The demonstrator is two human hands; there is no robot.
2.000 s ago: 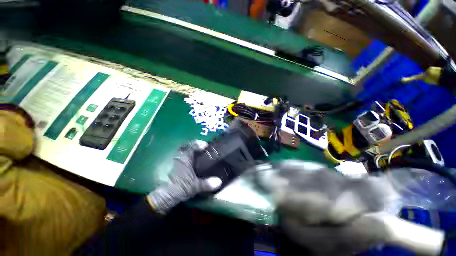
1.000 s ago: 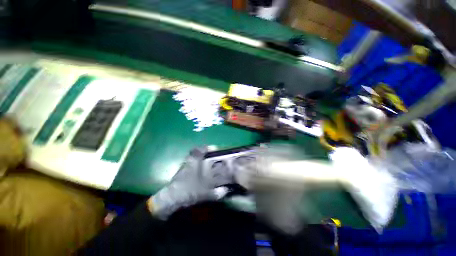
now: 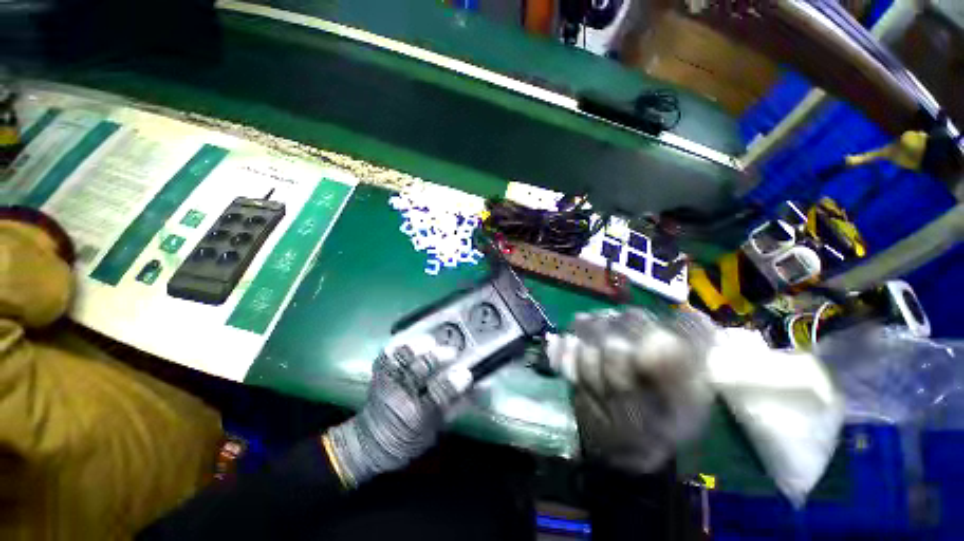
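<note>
A power socket unit (image 3: 484,317) with a grey face and round outlets is tilted above the green bench. My left hand (image 3: 393,414), in a grey striped glove, grips its lower left end. My right hand (image 3: 634,380), gloved and blurred, is curled near the unit's right end. A small dark piece shows by its fingertips; whether the hand holds it is unclear. A loose pile of small white plastic pieces (image 3: 442,230) lies behind the unit. A brown power strip (image 3: 560,268) lies behind it, with a black cord bundle (image 3: 537,224) beside and over it.
A printed packaging sheet (image 3: 100,238) lies left. A white multi-outlet strip (image 3: 668,281) is right of the brown strip. Yellow-black items (image 3: 729,294), a white bag (image 3: 788,407) and clear plastic (image 3: 898,380) are at right. A dark green conveyor runs behind. A person's yellow-brown sleeve (image 3: 95,412) is at left.
The unit has turned from its dark side to show its grey outlet face, now tilted up to the right. The pale stick-like handle seen at my right hand earlier no longer shows clearly.
</note>
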